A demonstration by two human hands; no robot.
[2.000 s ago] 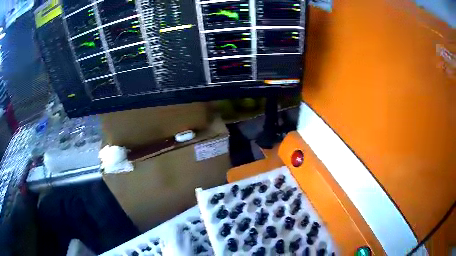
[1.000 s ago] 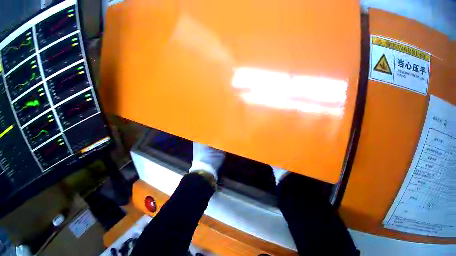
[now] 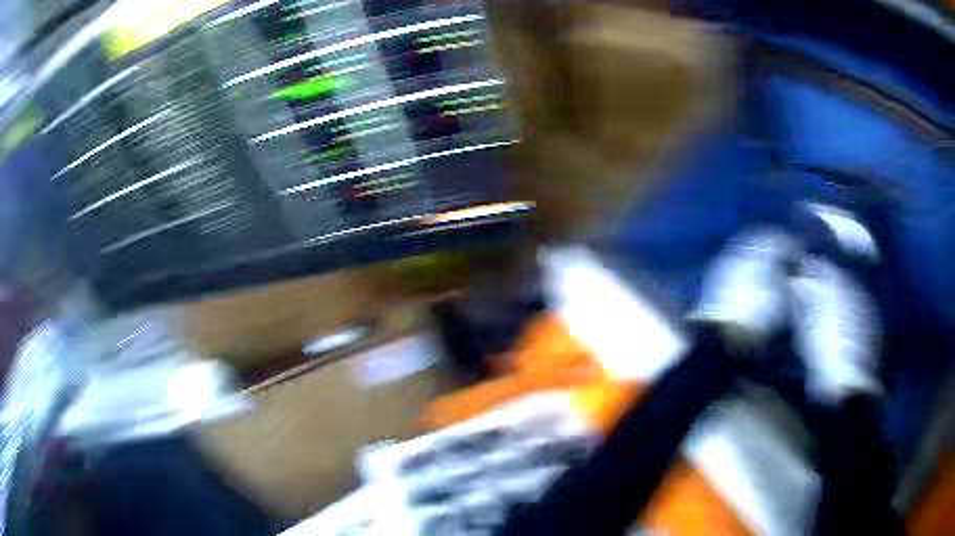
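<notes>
The frame is strongly blurred. My left hand [image 3: 746,281], in a white glove, reaches into the blue-lined chamber [image 3: 670,199] of the orange and white test box. My right hand [image 3: 835,325], also gloved in white, is close beside it on the right. Both hands are below a silver-grey disc [image 3: 843,230]. Their fingers and anything in them are too blurred to tell. A white foam tray [image 3: 393,500] with dark earbuds lies at the bottom, left of my left sleeve.
A wide monitor [image 3: 283,251] with graph windows stands at the upper left. A cardboard box [image 3: 304,450] with a small white object [image 3: 335,340] on it is below. White material [image 3: 157,393] lies at the left. The box's orange and white front edge [image 3: 613,314] runs beside my left sleeve.
The orange cover that hid the chamber a second ago is no longer in front of it; the blue inside shows. The view has turned left, and both hands are now visible inside.
</notes>
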